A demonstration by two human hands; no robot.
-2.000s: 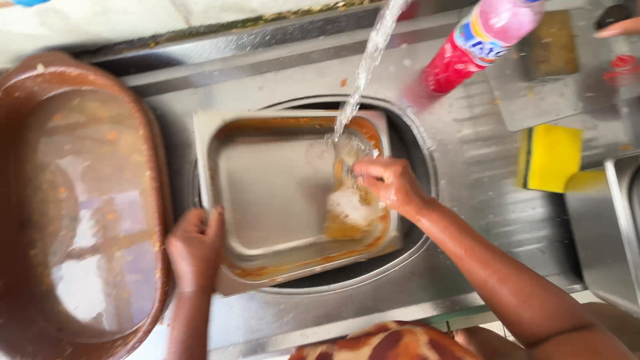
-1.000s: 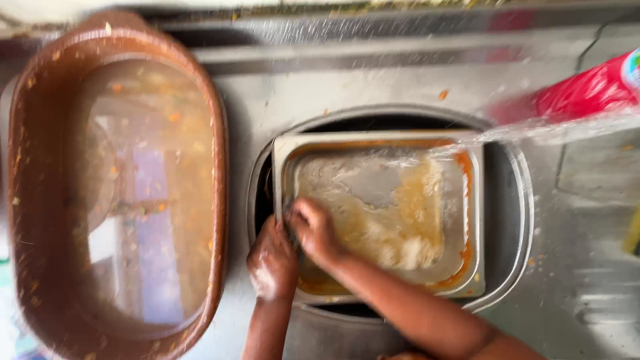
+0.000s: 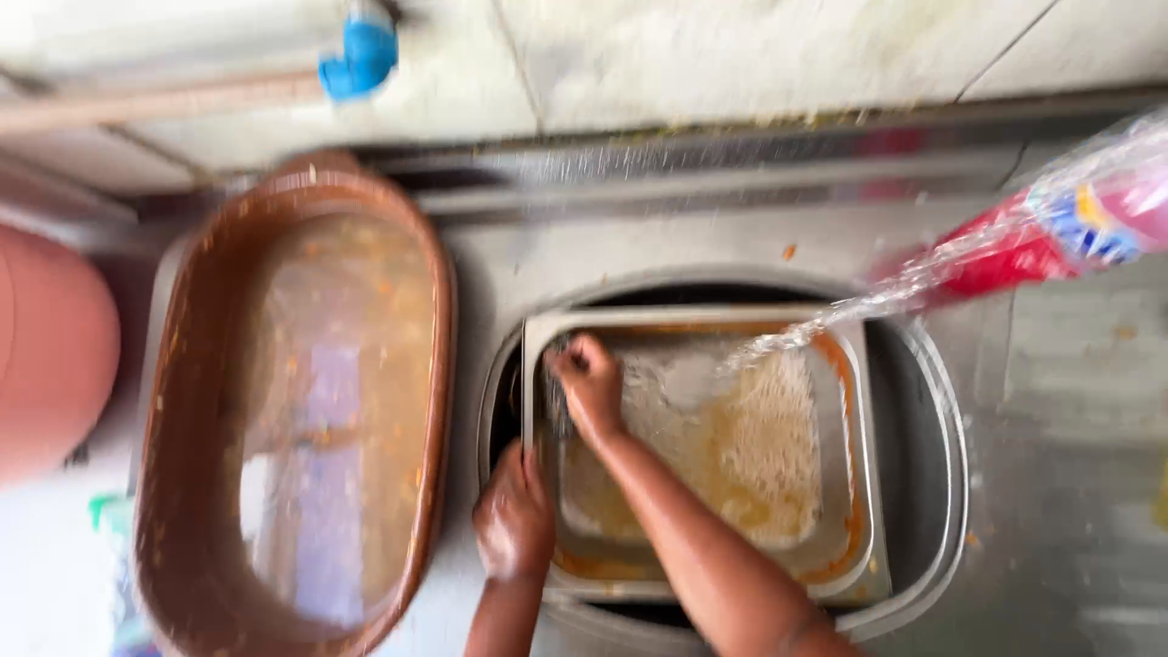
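A rectangular stainless steel food pan (image 3: 693,315) sits over the oval sink basin (image 3: 949,474), with orange residue along its inner walls and cloudy, foamy water inside. My left hand (image 3: 516,520) grips the pan's left rim near the lower left. At the pan's upper left inside corner, my right hand (image 3: 589,379) is closed around a small dark scrubber, mostly hidden by the fingers. A stream of water (image 3: 821,319) falls from the upper right into the pan; its tap is out of view.
A brown plastic tub (image 3: 438,365) of murky water with floating food bits stands left of the sink. Behind the stream is a bottle of red liquid (image 3: 995,255). A pink container (image 3: 50,356) is at far left, and a blue pipe fitting (image 3: 365,55) on the tiled wall.
My right hand has moved from the pan's right side to its left end, then up to the upper left corner. Foamy water has spread in the pan. The view has shifted left.
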